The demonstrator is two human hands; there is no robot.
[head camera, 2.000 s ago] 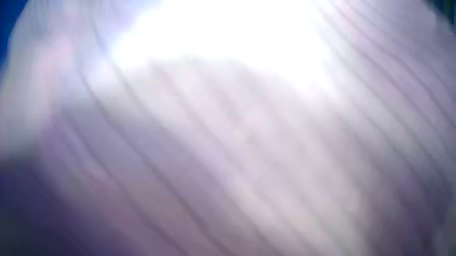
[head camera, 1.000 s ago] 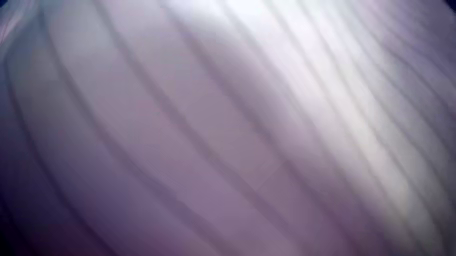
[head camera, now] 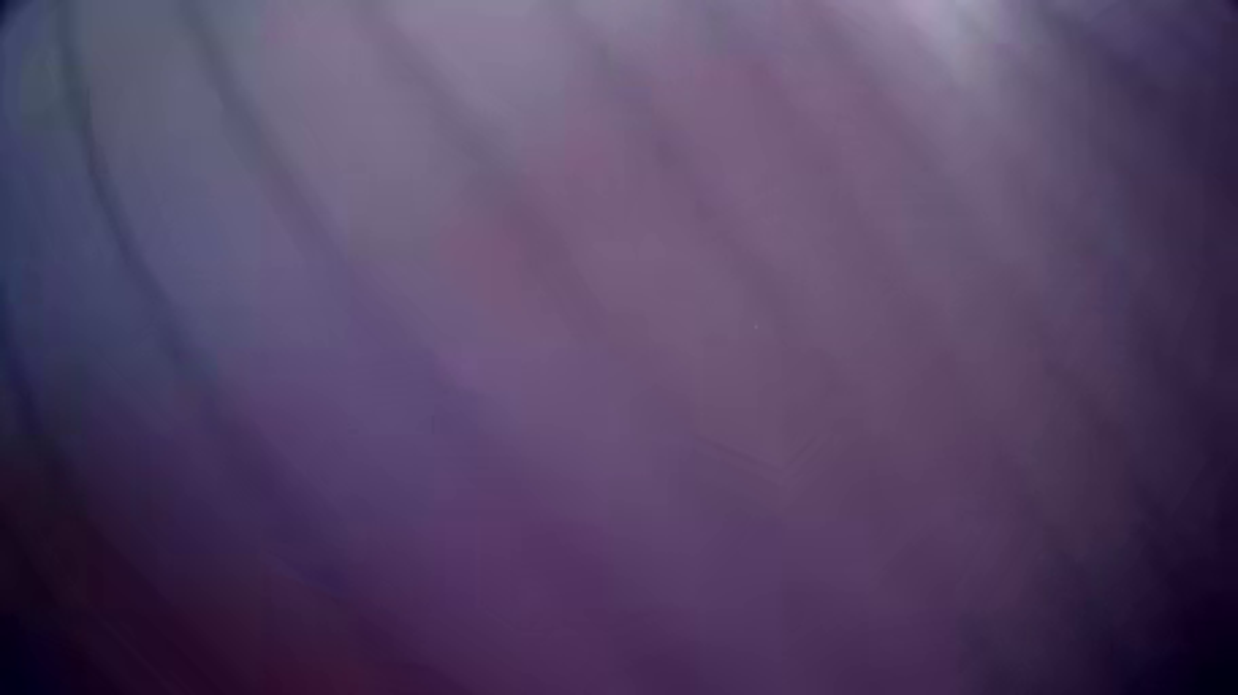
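A pink-lilac cloth with thin dark stripes point(head camera: 611, 312) fills the whole head view, very close to the camera and blurred. The stripes slant from the upper left to the lower right. The cloth is greyer and paler at the top and dark purple towards the bottom and right. It looks like an anti-static smock, but I cannot tell which part of it shows. My left hand and my right hand are not in view. Whatever lies behind the cloth is hidden.
The bright white area at the top has gone and the picture is much darker. The cloth now covers the corners where some blue showed before. Its stripes have shifted and become more blurred.
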